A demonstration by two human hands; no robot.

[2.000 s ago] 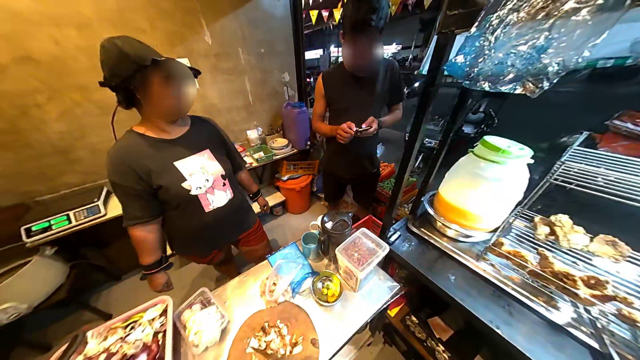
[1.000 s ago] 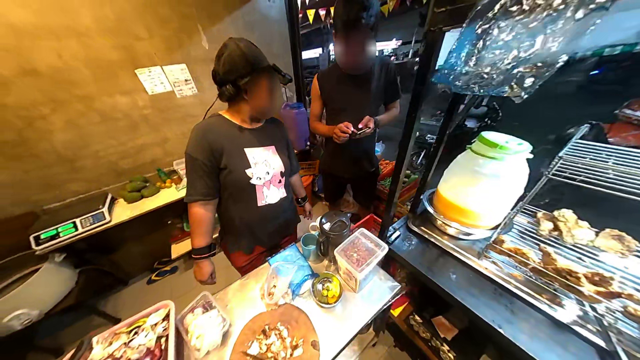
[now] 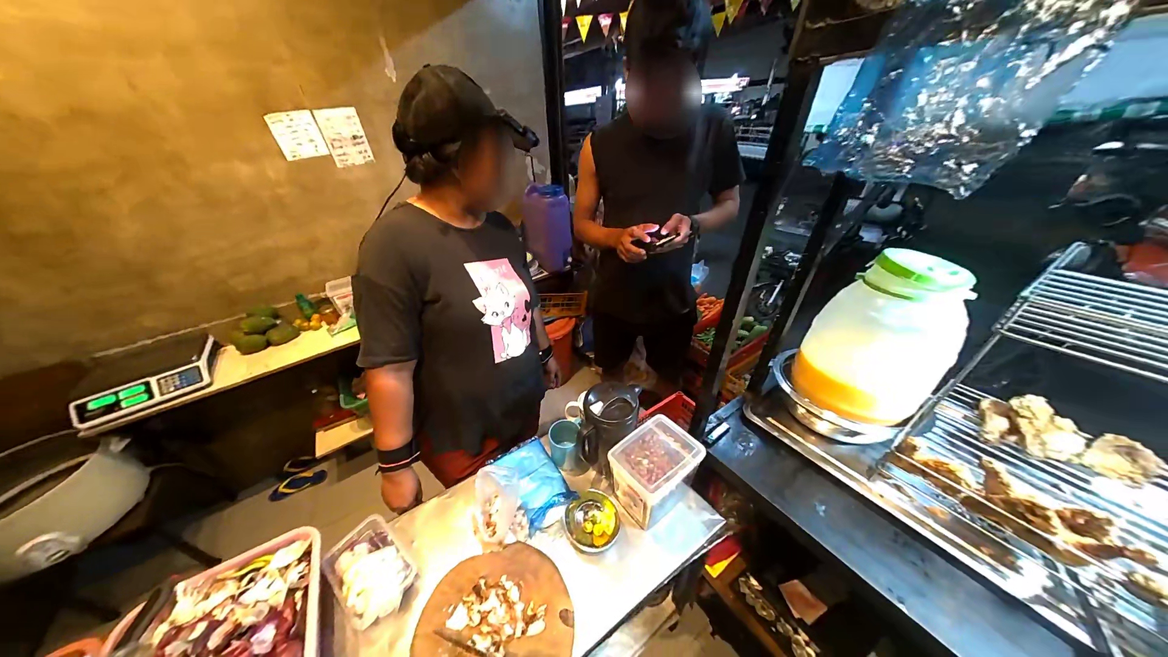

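Neither of my hands shows in the head view. Chopped food lies on a round wooden chopping board at the bottom centre, with part of a dark blade at its lower edge. Left of the board are a clear plastic tub of pale pieces and a pink-rimmed tray of sliced vegetables. Behind the board are a clear plastic bag, a blue plastic bag, a metal bowl of cut citrus and a lidded clear container. A dark pitcher and a blue-green mug stand farther back.
One person stands beyond the table; another holds a phone-like device. Fried pieces lie on a wire rack at right, beside a jar of orange liquid. A digital scale and green fruit occupy the left shelf.
The person in the printed T-shirt has moved right, closer to the person with the device, and has turned their head that way. The green fruit on the shelf has come into sight.
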